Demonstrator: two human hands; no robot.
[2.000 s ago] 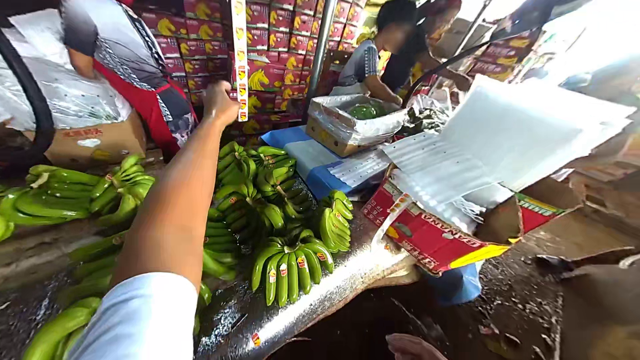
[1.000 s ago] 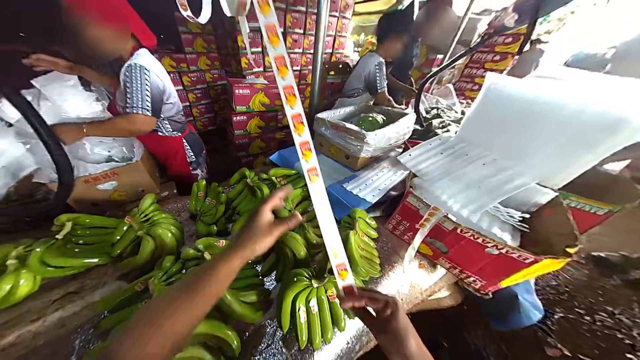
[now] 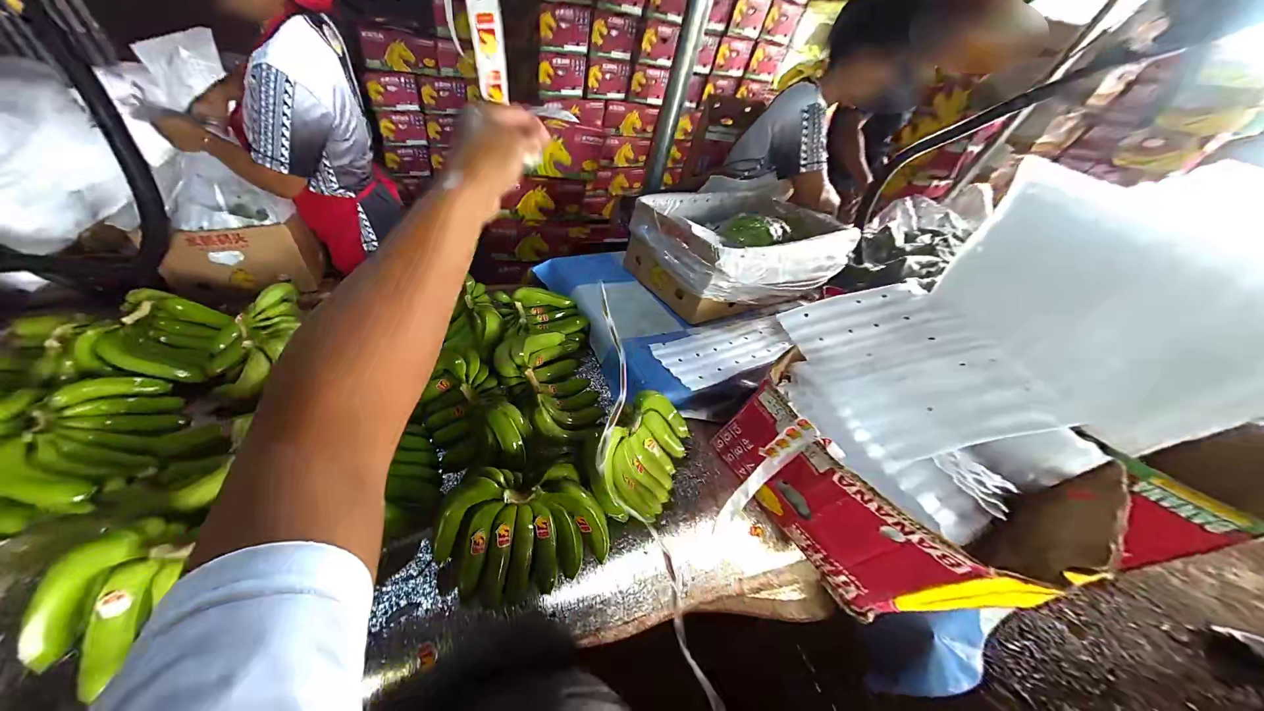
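Note:
My left hand (image 3: pixel 502 148) is raised at the top centre, its fingers closed at the lower end of a white strip of red and yellow stickers (image 3: pixel 488 49). The arm crosses above bunches of green bananas. Below and right of the hand lies a banana bunch (image 3: pixel 523 528) with small stickers on several fruits. Beside it is another bunch (image 3: pixel 647 459), with a thin pale ribbon (image 3: pixel 617 395) hanging in front. My right hand is not in view. A dark blurred shape at the bottom edge cannot be made out.
A red banana carton (image 3: pixel 849 523) holding white foam sheets (image 3: pixel 918 365) stands at the right. Behind the bananas is a plastic-lined box (image 3: pixel 691 281). A co-worker (image 3: pixel 301 118) is at the left, another (image 3: pixel 790 128) at the back. Stacked cartons (image 3: pixel 612 118) and a metal pole (image 3: pixel 681 94) stand behind.
My left hand has risen from over the bananas to the hanging strip. My right hand, at the strip's lower end one second ago, has left the view. The long sticker strip no longer crosses the bananas.

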